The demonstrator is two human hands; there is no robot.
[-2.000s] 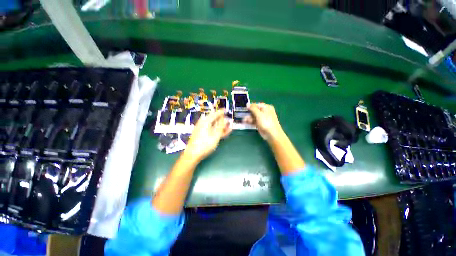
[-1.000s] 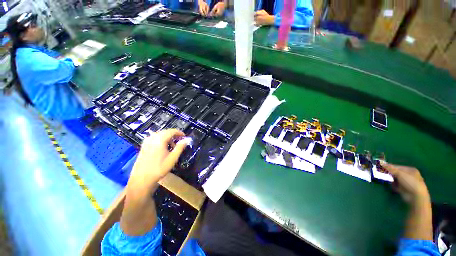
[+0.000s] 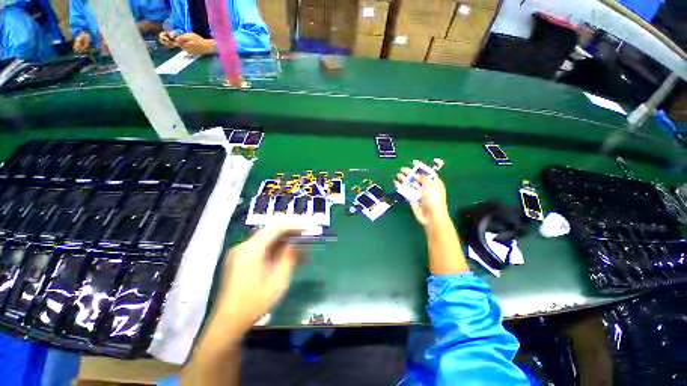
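My right hand holds a white-edged screen module above the green bench, its small tab pointing up right. My left hand is blurred, over the near side of the bench; a thin dark and pale flat piece shows at its fingertips, too blurred to name. A pile of white-edged screens with orange flex tabs lies beyond my left hand. A short screen strip lies tilted between the pile and my right hand.
Black blister trays stand left and right; a white liner hangs beside the left ones. A black curled lump, a white wad and single phone units lie on the bench. People in blue work across it.
The view has swung back right. My left hand has moved from over the left tray to the bench. My right hand has lifted a module off the bench, leaving a shorter strip.
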